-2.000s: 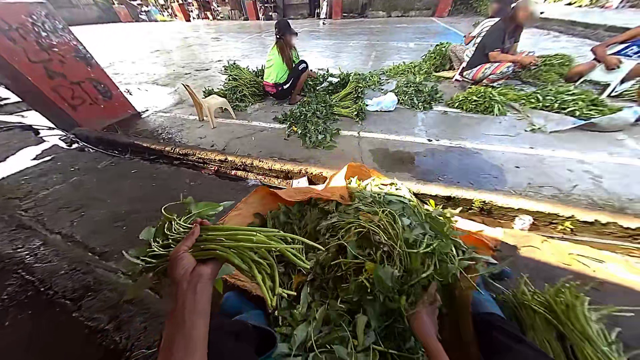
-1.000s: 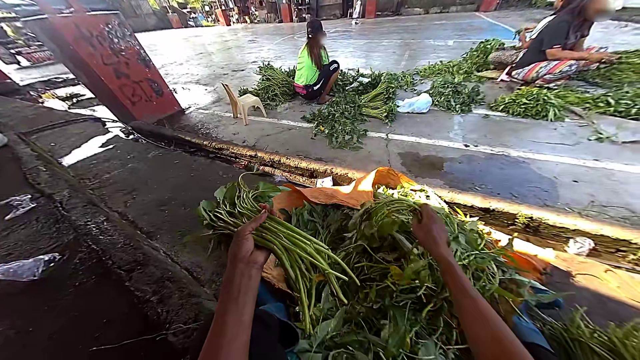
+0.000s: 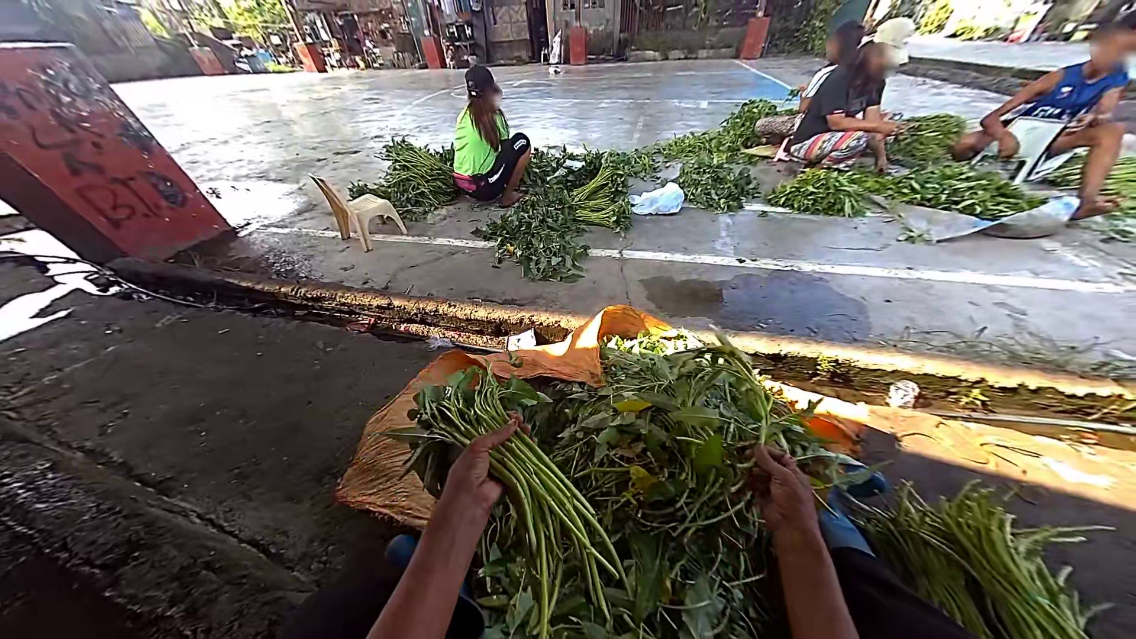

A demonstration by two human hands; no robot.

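My left hand (image 3: 484,461) grips a bunch of long green leafy stems (image 3: 541,497), leaves toward the far left and stem ends hanging toward me. My right hand (image 3: 781,484) is closed around some leafy stems (image 3: 754,399) at the right side of the heap. Between and below both hands lies a large heap of leafy greens (image 3: 661,524) on an orange woven sack (image 3: 390,461), whose edge stands up behind the heap. Another pile of green stems (image 3: 976,559) lies on the ground at the lower right, beside my leg.
A shallow gutter with a raised concrete edge (image 3: 887,359) runs behind the sack. Beyond it are a broken plastic chair (image 3: 359,213), piles of greens (image 3: 541,231), a plastic bag (image 3: 658,200) and several seated or squatting people. A red graffitied concrete block (image 3: 106,151) stands at the left.
My right hand, low in the heap two seconds ago, moved up to its far side one second ago and is now at its right side. My left hand keeps its bunch throughout.
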